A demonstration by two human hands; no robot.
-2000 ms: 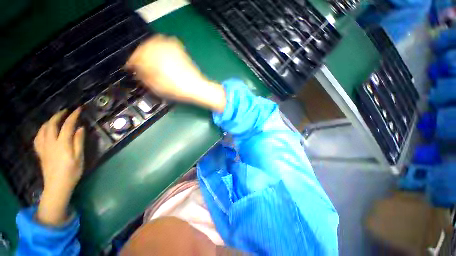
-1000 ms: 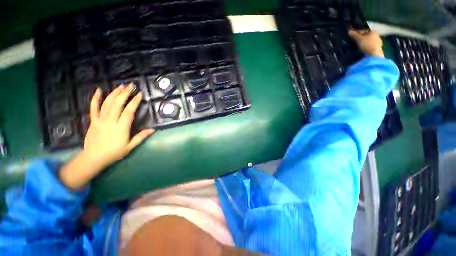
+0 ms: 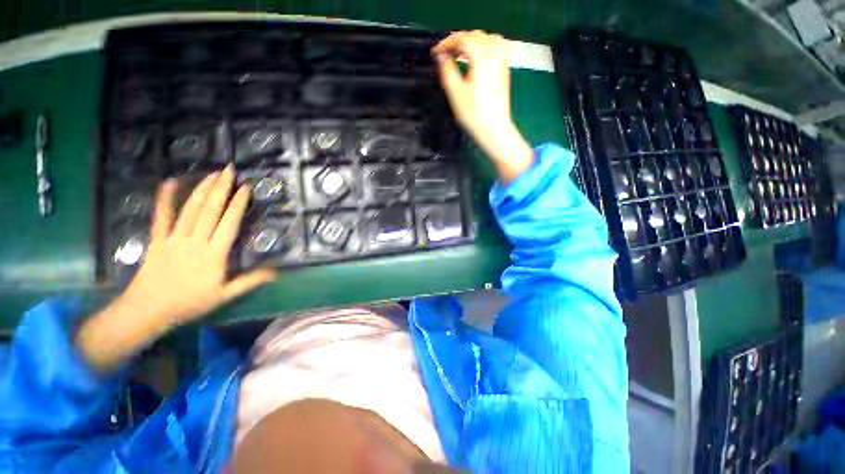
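Note:
A large black tray (image 3: 306, 79) lies on the green mat. Several dark watch bodies sit in its pockets, some with a pale ring or round lens, like this watch body (image 3: 331, 181). Pockets at the lower right, like this one (image 3: 390, 227), look without a watch. My left hand (image 3: 190, 250) lies palm down over the lower left of the tray, fingers spread, covering some pockets. My right hand (image 3: 480, 88) is at the tray's upper right corner with thumb and fingers curled together. Whether it grips the rim or a small thing cannot be made out.
Stacked black trays (image 3: 662, 167) lie to the right on the bench, with another glossy tray (image 3: 780, 167) beyond. A lower tray (image 3: 752, 398) is at the far lower right. A slim silver-and-dark stick (image 3: 43, 167) lies on the mat at left.
My right hand has come back from the stacked trays at right to the working tray's upper right corner. My left hand stays spread on the tray. The view has shifted.

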